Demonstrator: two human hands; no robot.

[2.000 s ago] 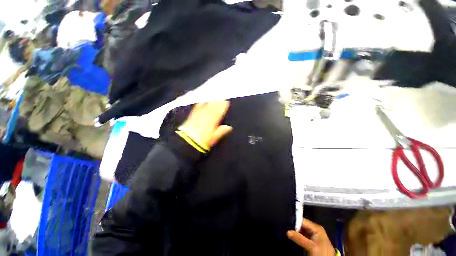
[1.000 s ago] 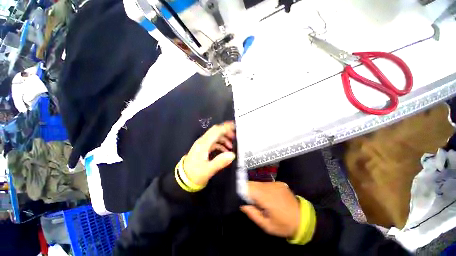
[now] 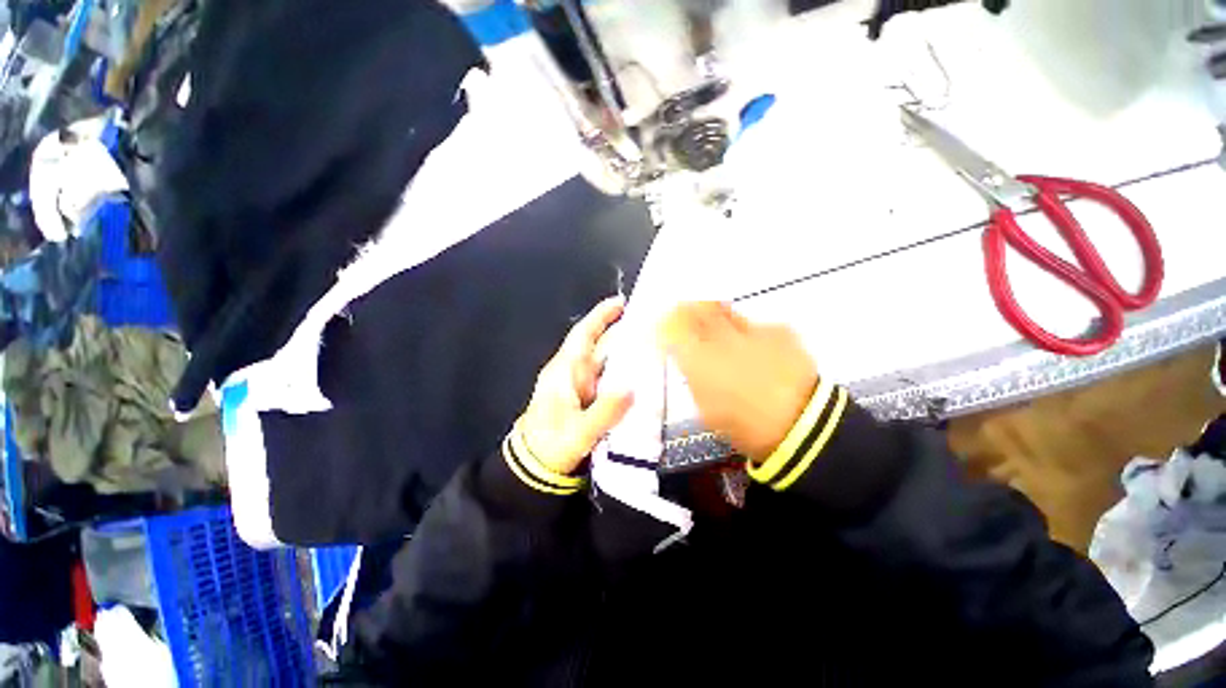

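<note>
A black fabric panel (image 3: 444,336) lies left of and below the needle area of the sewing machine (image 3: 672,135). A white strip (image 3: 629,464) runs down along its right edge, between my hands, with a frayed lower end hanging over the table edge. My left hand (image 3: 576,403) holds the cloth edge and strip from the left, fingers curled. My right hand (image 3: 740,376) is on the strip from the right; it is bright and blurred and its fingertips are not clear. The needle tip is too blurred to make out.
Red-handled scissors (image 3: 1062,255) lie on the table at right, blades towards the machine. A ruled tape (image 3: 928,401) runs along the table's front edge. Another black cloth (image 3: 296,148) is heaped at upper left. A blue crate (image 3: 229,605) stands lower left. Brown cloth (image 3: 1062,444) lies below the table at right.
My right hand has moved up beside my left hand. The edge near my hands now shows more of the white strip, turned outward. The scissors appear slightly further right and lower in view.
</note>
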